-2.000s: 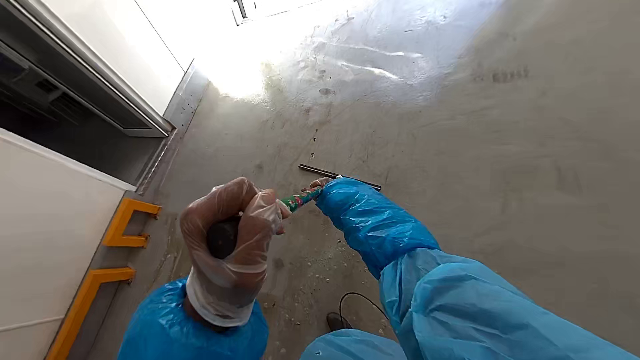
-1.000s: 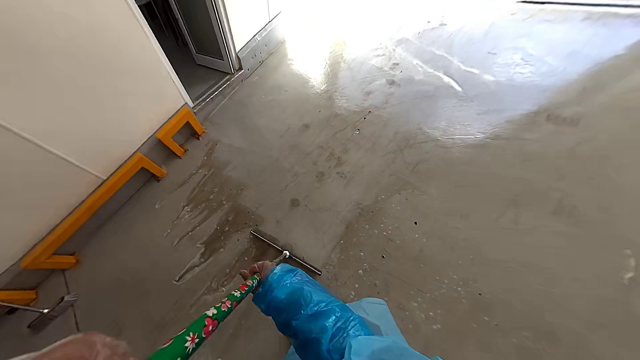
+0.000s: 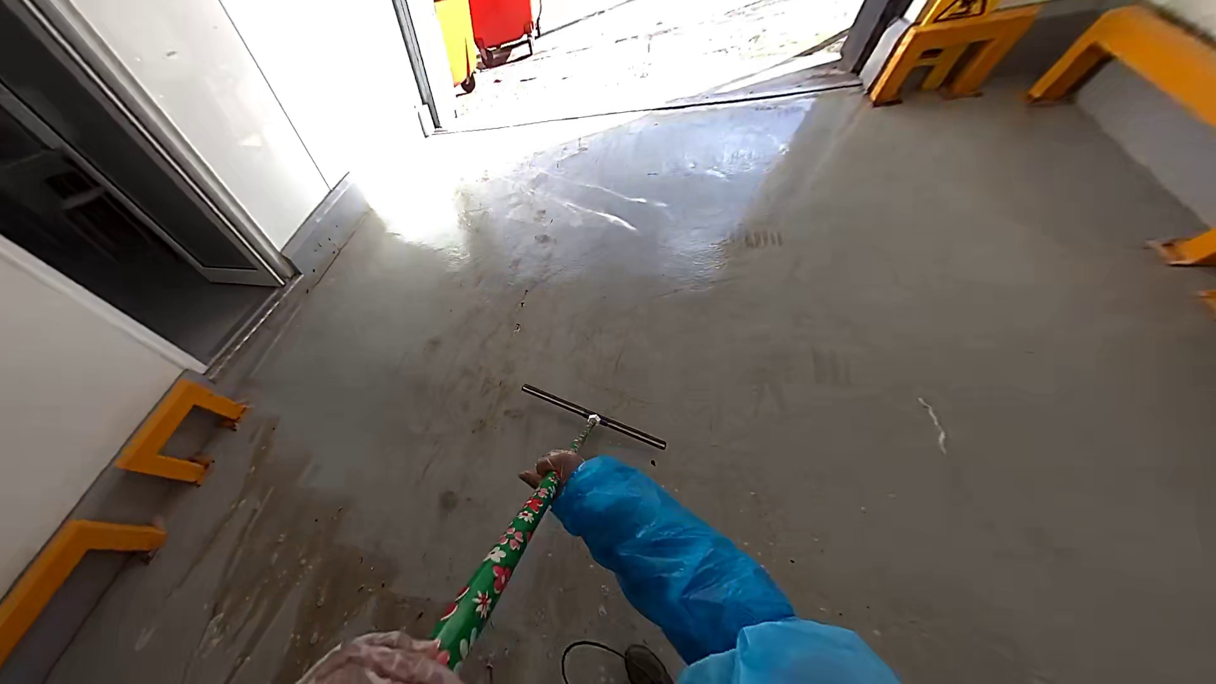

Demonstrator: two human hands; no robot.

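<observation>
A floor squeegee lies with its long dark blade [image 3: 627,432] on the wet grey floor, ahead of my hands. Its green handle with a flower pattern [image 3: 502,562] slants down to the bottom left. My right hand [image 3: 554,467], in a clear plastic glove below a blue plastic sleeve [image 3: 670,546], grips the handle low, near the blade. At the bottom edge my left hand [image 3: 380,659], also in a clear glove, is closed around the handle's upper part; the frame cuts it off.
Yellow guard rails [image 3: 157,432] stand along the left wall, and more yellow rails [image 3: 950,47] at the upper right. A doorway [image 3: 104,218] is at the left. Beyond the bright opening at the top are red [image 3: 502,21] and yellow bins [image 3: 456,43]. A shoe [image 3: 646,663] shows below.
The view has swung, bringing the bright opening and bins into sight. Both hands stay on the squeegee's handle.
</observation>
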